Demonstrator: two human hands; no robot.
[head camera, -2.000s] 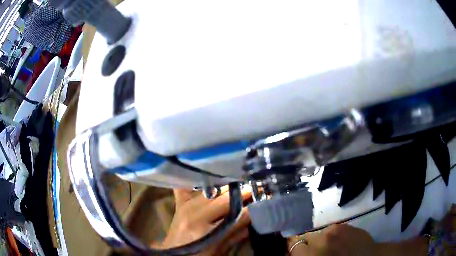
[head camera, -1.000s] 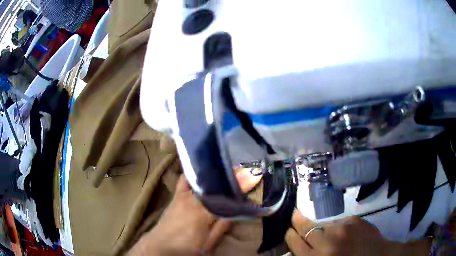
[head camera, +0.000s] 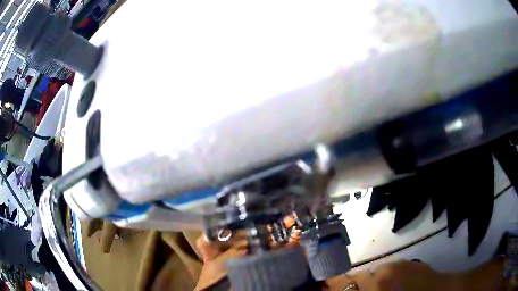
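Note:
The white sewing machine head (head camera: 238, 96) with a blue stripe fills most of the view. Two grey ribbed tension dials (head camera: 270, 270) hang low on its front. Tan cloth (head camera: 142, 256) lies below the head at the lower left. My left hand (head camera: 213, 264) is by the cloth, mostly hidden behind the dials and metal parts; its fingertips do not show clearly. My right hand (head camera: 392, 277), with a ring, is at the bottom edge, cut off, its fingers hidden or out of the picture. The needle area is hidden.
Black cut pieces (head camera: 448, 193) with pointed ends hang below the machine arm at the right, over the white table (head camera: 369, 244). The curved metal guard (head camera: 51, 227) is at the lower left. A grey ribbed post (head camera: 57, 42) stands at the upper left. Blurred factory clutter is beyond.
Against one second ago, the view has shifted closer over the machine head. Less tan cloth and less of both hands show, and the black strip between the hands is no longer visible.

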